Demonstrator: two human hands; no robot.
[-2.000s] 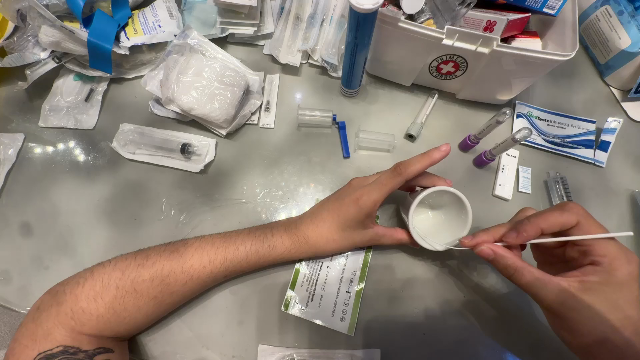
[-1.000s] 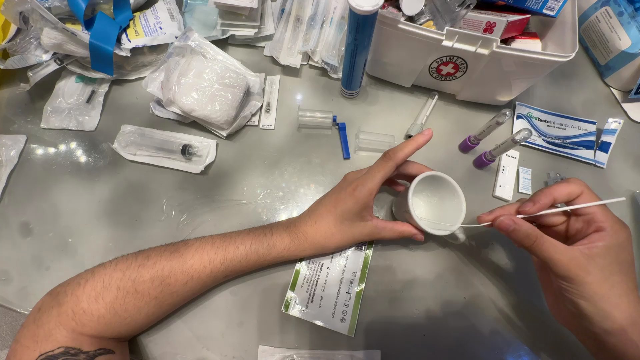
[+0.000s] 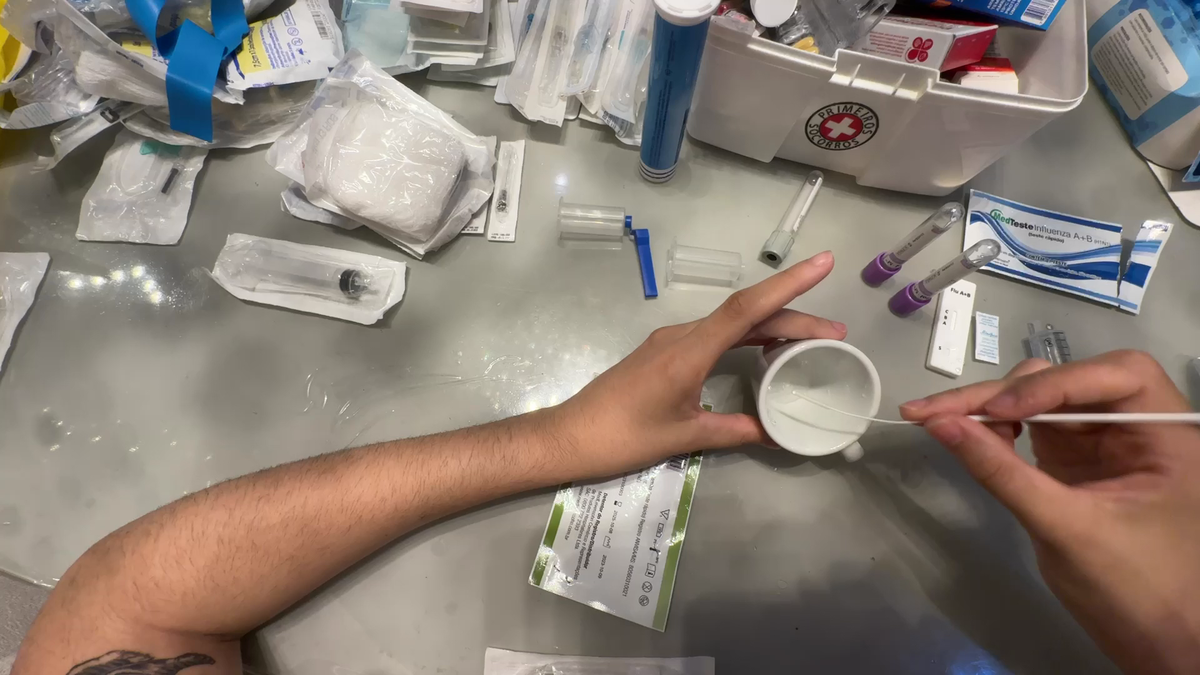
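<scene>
My left hand (image 3: 694, 375) holds a small white cup (image 3: 818, 398) by its side, thumb below and fingers above, with the cup's mouth facing the camera. Between the thumb and fingers of my right hand (image 3: 1078, 450) is a thin white swab (image 3: 1111, 418); its fine, bent end reaches over the rim into the cup. Under my left wrist lies a green-edged printed packet (image 3: 619, 544). Just above my right hand are a white test cassette (image 3: 952, 328), a small desiccant packet (image 3: 986, 337) and a small clear plastic piece (image 3: 1047, 344). What the cup contains is unclear.
Two purple-capped tubes (image 3: 914, 244) (image 3: 945, 277) and a grey-capped tube (image 3: 792, 217) lie beyond the cup, near a torn test pouch (image 3: 1045, 246). Behind stand a white first-aid box (image 3: 900, 122) and a blue cylinder (image 3: 673, 94). Clear holders (image 3: 592, 225), a wrapped syringe (image 3: 309, 278) and wrapped gauze (image 3: 384, 169) lie leftward.
The swab's thin end, at the cup's lower rim in the earlier frames, now extends farther into the cup. The cup has shifted slightly in my left hand's hold.
</scene>
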